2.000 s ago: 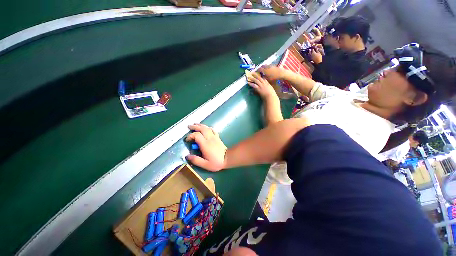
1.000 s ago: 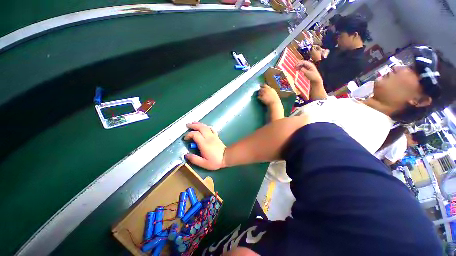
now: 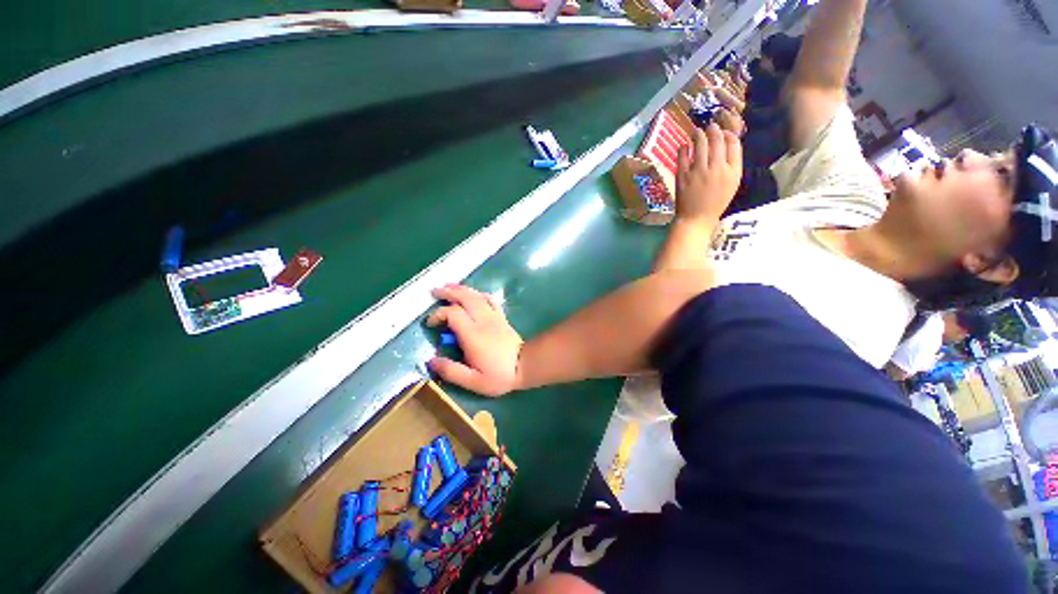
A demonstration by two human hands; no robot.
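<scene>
My right hand [image 3: 476, 342] rests palm down on the green bench beside the rail. A small part of a blue battery cell [image 3: 448, 339] shows between its thumb and fingers; the rest is hidden under the hand. The open cardboard box [image 3: 337, 470] below it holds several blue cells with tangled red and dark leads. A white frame [image 3: 238, 313] lies on the belt at the left, with a green circuit board, a brown piece at its right and a blue cell [image 3: 173, 248] at its upper left. My left hand cannot be made out.
A white rail [image 3: 279, 377] divides belt from bench. Another white unit [image 3: 544, 146] lies further along the belt. A neighbouring person in a pale shirt [image 3: 812, 244] sits at the right, near a small box of cells [image 3: 632, 189] and a red tray [image 3: 665, 142].
The white frame and the further unit have moved left along the belt. The neighbour's hands have left the bench, and one arm is now raised. My right hand has barely moved.
</scene>
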